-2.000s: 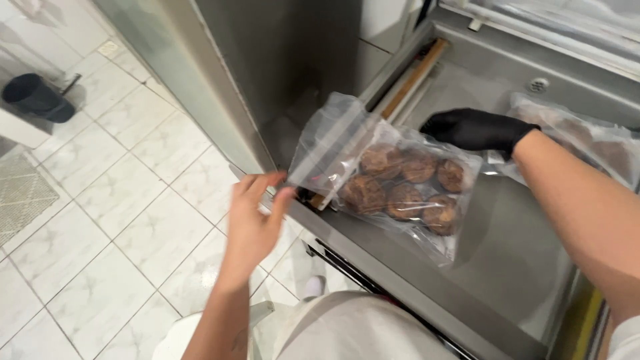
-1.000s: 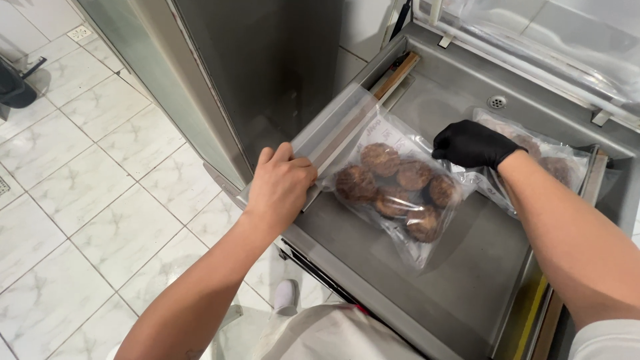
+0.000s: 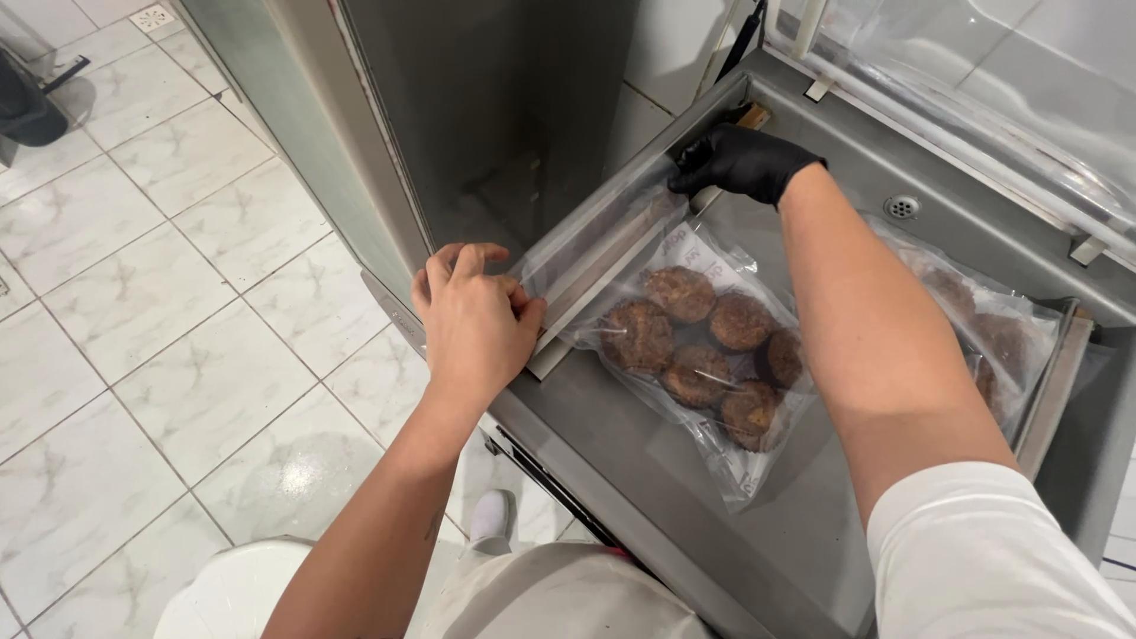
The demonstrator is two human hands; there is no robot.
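A clear plastic bag of several brown muffins (image 3: 697,377) lies in the metal chamber of a vacuum sealer (image 3: 612,466), its mouth spread across the left sealing bar (image 3: 590,275). My bare left hand (image 3: 475,319) pinches the near corner of the bag's mouth at the chamber's left rim. At the far end of the same bar is my right hand (image 3: 737,167) in a black glove, its fingers curled at the bag's far corner; its fingertips are partly hidden. A second bag of muffins (image 3: 998,342) rests at the right sealing bar (image 3: 1056,390), partly behind my right forearm.
The clear lid (image 3: 994,115) stands raised behind the chamber. A tall metal cabinet (image 3: 488,106) is close on the left. White tiled floor (image 3: 204,293) lies beyond it, with a dark bin (image 3: 31,106) at far left and a white round object (image 3: 235,590) below.
My right hand has moved from between the bags to the far end of the left bar. The left hand has closed on the bag's mouth, which now lies flatter over the bar.
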